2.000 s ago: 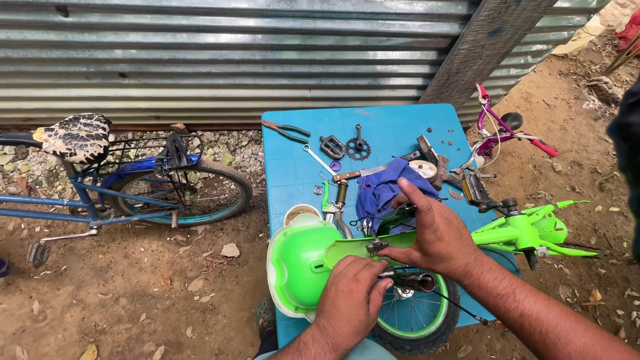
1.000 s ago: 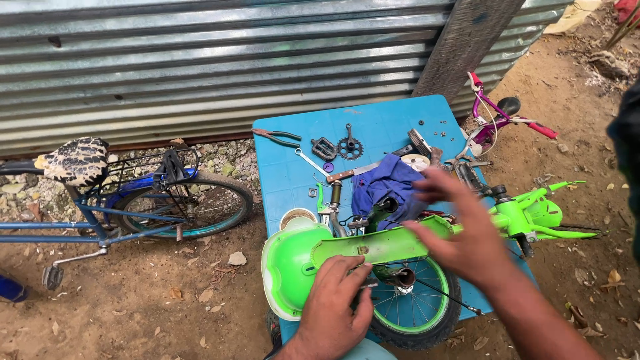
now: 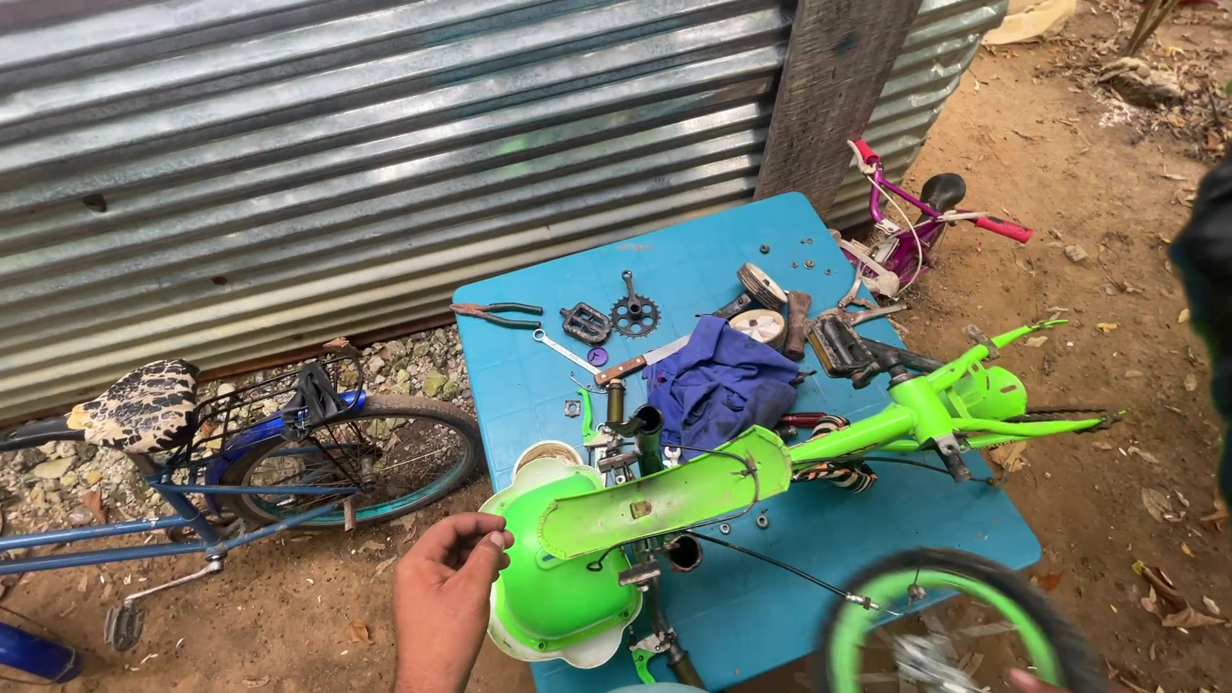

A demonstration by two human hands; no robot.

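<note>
My left hand [image 3: 450, 587] is at the lower middle, thumb and fingertips close together beside the green plastic cover [image 3: 568, 587]; whether something small is between them I cannot tell. A green metal fender [image 3: 664, 496] lies across the bike's handlebar parts, left of the green bicycle frame [image 3: 857, 433]. At the bottom right edge only a bit of my right hand [image 3: 1032, 681] shows, at the blurred wheel with a green rim [image 3: 861, 616]; its grip is hidden. A blue cloth [image 3: 722, 380] lies behind the fender.
On the blue table [image 3: 539, 414] lie pliers [image 3: 500, 315], a wrench [image 3: 568, 353], a knife [image 3: 640, 362], a pedal [image 3: 585, 324], a chainring with crank [image 3: 635, 313] and small wheels [image 3: 758, 325]. A blue bicycle [image 3: 192, 491] stands left, a purple one [image 3: 905, 241] behind right.
The green-rimmed wheel has moved right, away from the fender. My right hand has left the fender and dropped to the lower right. My left hand has moved left off the fender.
</note>
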